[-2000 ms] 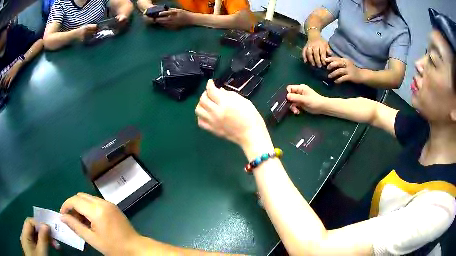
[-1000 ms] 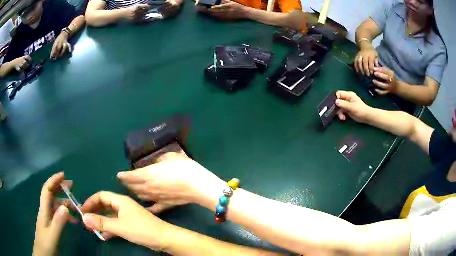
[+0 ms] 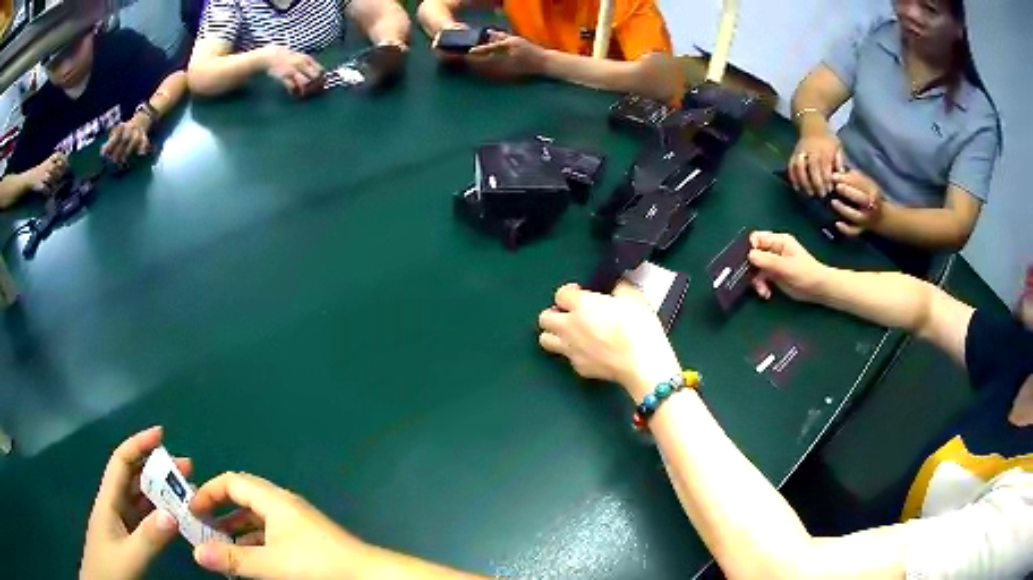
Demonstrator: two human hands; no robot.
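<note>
A small white leaflet (image 3: 170, 482) with a blue picture and black marks is held upright at the lower left, a little above the table. My left hand (image 3: 122, 512) grips its left side between thumb and fingers. My right hand (image 3: 266, 530) pinches its lower right part; the fingers cover some of it. A black retail box with white paper in it (image 3: 660, 292) lies at the neighbour's hand, right of the middle, partly hidden by that hand.
The green table (image 3: 340, 340) spreads in front. A neighbour's arm with a bead bracelet (image 3: 668, 397) reaches in from the right; their other hand holds a dark card (image 3: 733, 272). Another dark card (image 3: 777, 360) lies nearby. Black boxes (image 3: 527, 187) are piled farther back. Several people sit around.
The neighbour's braceleted hand has moved the open box from in front of me to the right, beside the other boxes. The leaflet in my hands has turned from edge-on to show its printed face.
</note>
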